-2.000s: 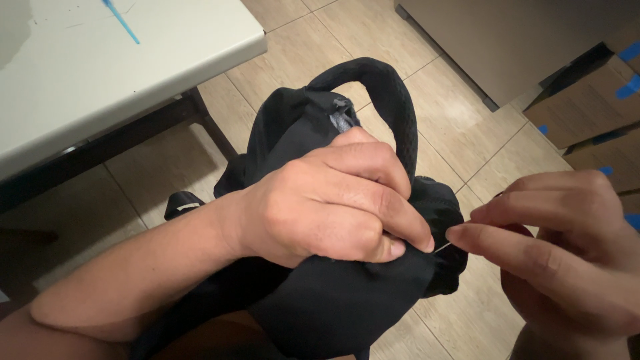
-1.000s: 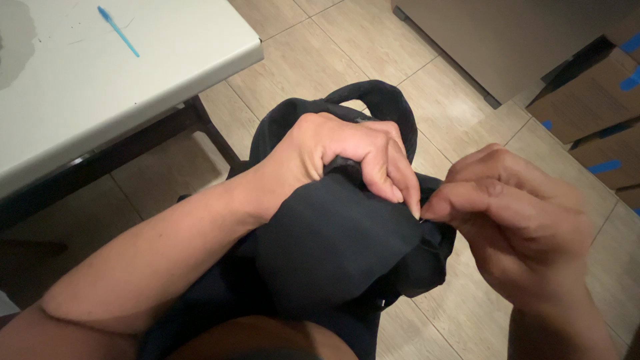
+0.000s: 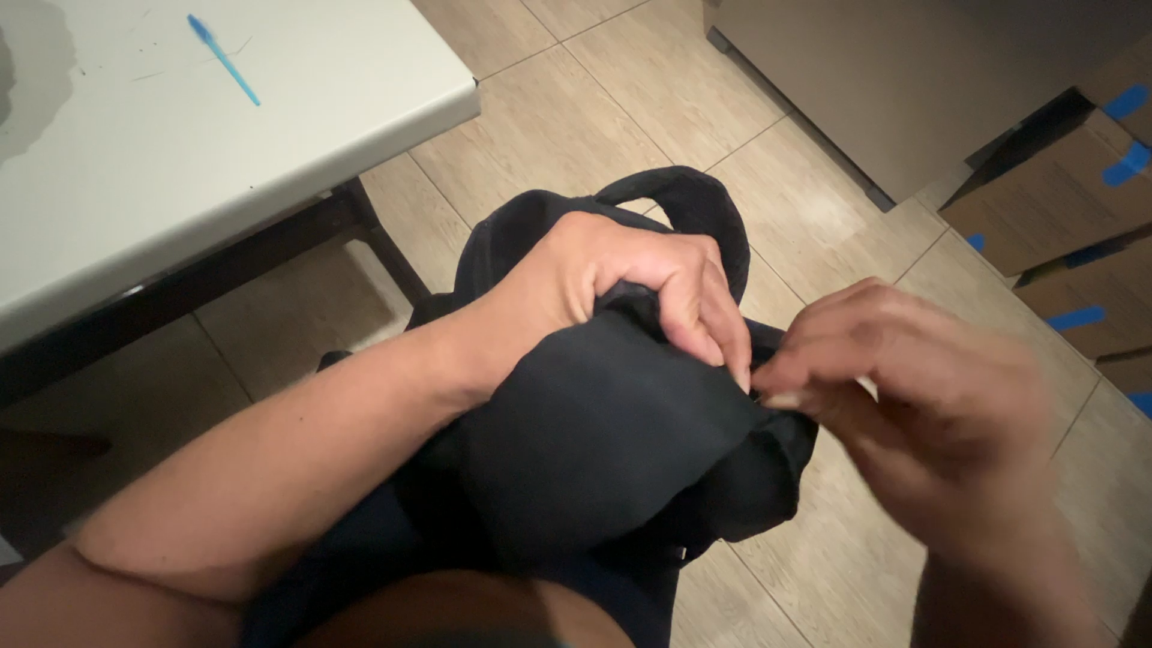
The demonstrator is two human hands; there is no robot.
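Note:
Dark fabric, gathered in a bundle with a looped strap or band at its far side, lies over my lap in the head view. My left hand grips a fold of it from above, fingertips pointing down at its right edge. Close against those fingertips, my right hand has its thumb and forefinger pinched at the same edge of the cloth. It is partly blurred, and whatever is between the fingertips is too small to tell.
A white table stands at the upper left with a blue pen on it. Cardboard boxes with blue tape are stacked at the right, beside a large grey-brown appliance or cabinet. The floor is tiled.
Two seconds ago my right hand was a little apart from the cloth, with a thin thread-like line between the hands; now its fingertips are at the cloth. My left hand has turned, fingers pointing more downward.

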